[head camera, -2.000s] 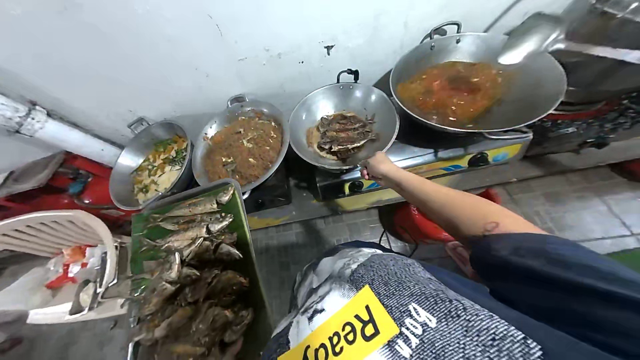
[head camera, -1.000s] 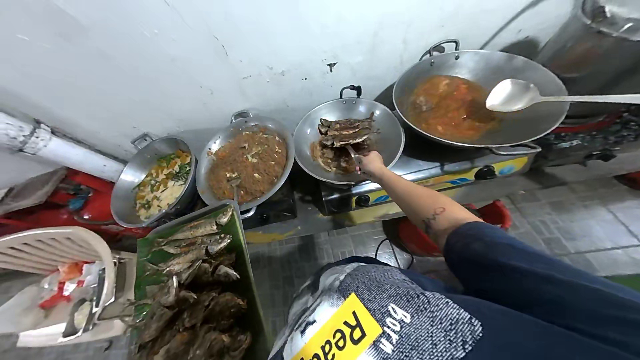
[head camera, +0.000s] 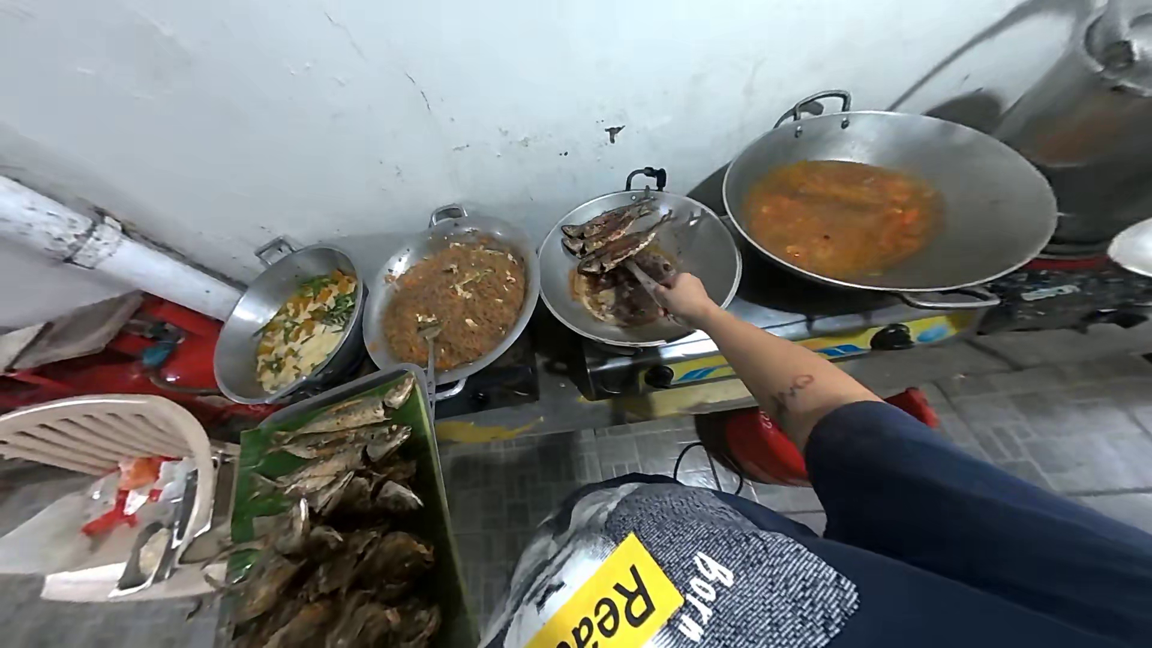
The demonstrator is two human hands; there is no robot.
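My right hand [head camera: 686, 299] comes in from the right and grips the metal handle of a cooking utensil [head camera: 644, 276], its head hidden by fish. Several browned whole fish [head camera: 614, 241] lie over that utensil, above the left side of a metal wok [head camera: 725, 261]. Below them, dark pieces and a brownish liquid [head camera: 621, 301] show in the wok's bottom. My left hand is out of view. At lower left, a tray [head camera: 447, 526] lined with banana leaf holds many cooked fish [head camera: 346, 549].
A large wok [head camera: 999, 198] of orange-red stew stands right, with a ladle [head camera: 1136, 247] at the edge. Left are a pan [head camera: 526, 337] of brown food with a spoon and a pot [head camera: 236, 346] of vegetables. A white plastic chair [head camera: 193, 450], gas stove [head camera: 702, 371] and red container [head camera: 765, 445] are nearby.
The fish on my utensil have moved toward the wok's upper left since one second ago. The ladle has left the large wok and shows only at the right edge.
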